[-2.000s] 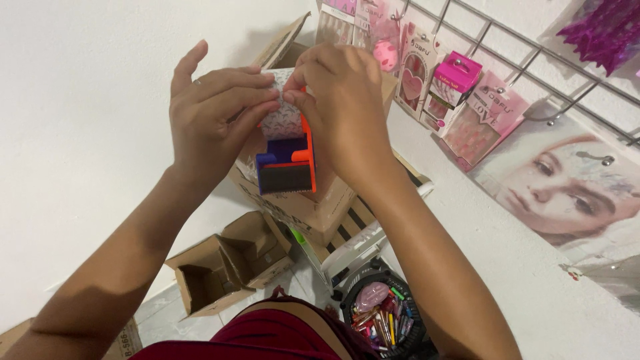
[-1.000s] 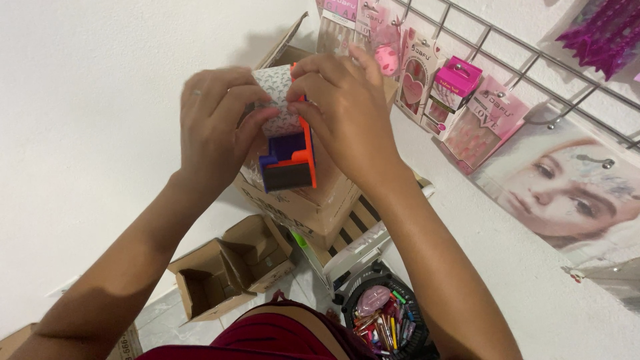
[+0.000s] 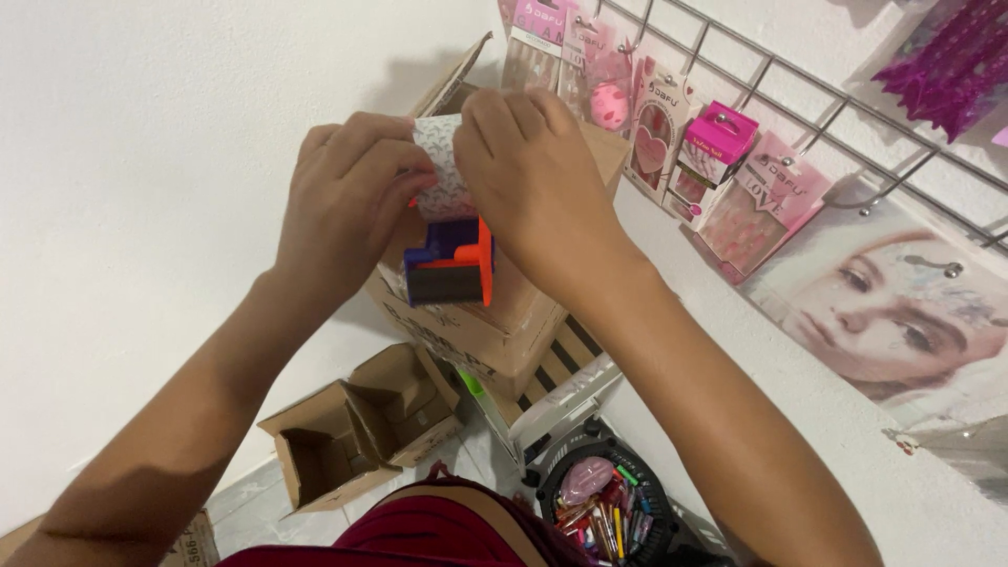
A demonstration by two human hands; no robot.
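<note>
A blue and orange tape dispenser [image 3: 449, 264] is held above a cardboard box [image 3: 512, 346], with its dark toothed edge toward me. A roll with a white, grey-patterned surface [image 3: 441, 169] sits at its far end. My left hand [image 3: 354, 189] is at the roll's left side, thumb and fingertips bent in against it. My right hand [image 3: 528, 173] covers the roll's right side and the top of the orange side plate, its fingers curled. The fingertips of my right hand are hidden, so what exactly they pinch cannot be seen.
Packaged press-on nails [image 3: 764, 209] hang from a wire grid [image 3: 835, 110] on the right wall. The cardboard box rests on a slatted shelf unit [image 3: 567, 354]. Below stand divided open cartons [image 3: 339, 465] and a black basket [image 3: 665, 504] of pens and cosmetics.
Both hands have stayed around the roll while their fingers shifted. My right hand has curled further over the roll's right side. The dispenser has kept much the same place.
</note>
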